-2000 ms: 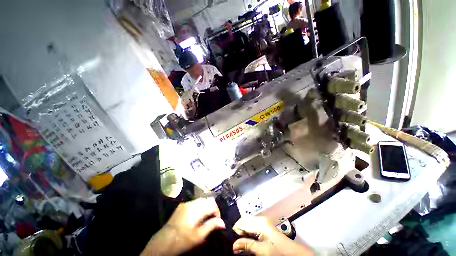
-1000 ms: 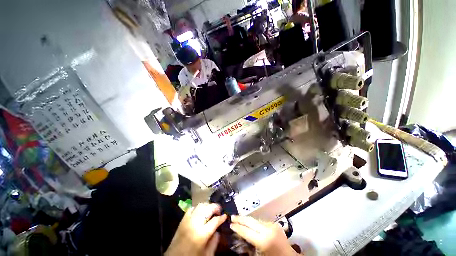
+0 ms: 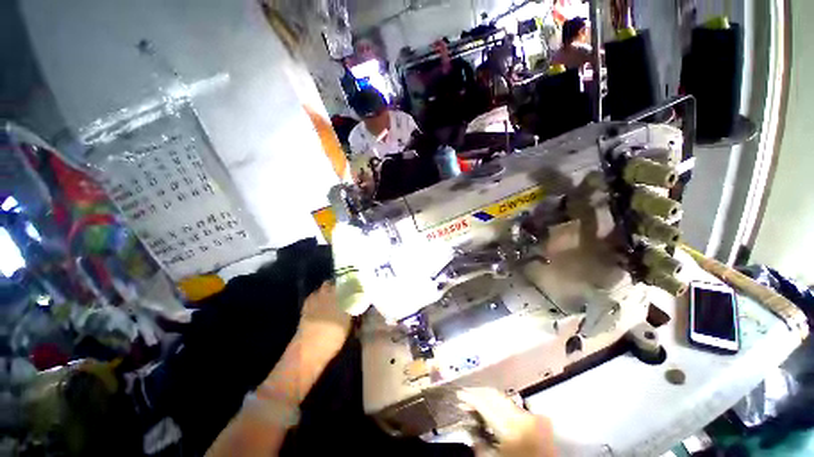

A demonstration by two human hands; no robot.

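The cream sewing machine (image 3: 571, 241) stands in front of me, marked PEGASUS and CW500. Its presser foot (image 3: 418, 335) is brightly lit at the left end, and the bed below it shows bare. Black fabric (image 3: 241, 330) is heaped left of the machine and hangs down past the bed's left side. My left hand (image 3: 323, 312) reaches onto the fabric beside the pale rounded part at the machine head; its fingertips are hidden. My right hand (image 3: 504, 424) is at the front edge of the bed, with something small and dark at its fingers, too blurred to identify.
A smartphone (image 3: 714, 316) lies on the white table (image 3: 616, 406) at the right. Cream thread cones (image 3: 656, 205) are at the machine's right end, larger black cones (image 3: 714, 80) behind. A person (image 3: 382, 129) sits behind the machine. Colourful cloth is at the far left.
My left hand has moved from the presser foot up and left to the machine head. My right hand has moved right along the bed edge. The dark fabric has left the foot area; the view has shifted.
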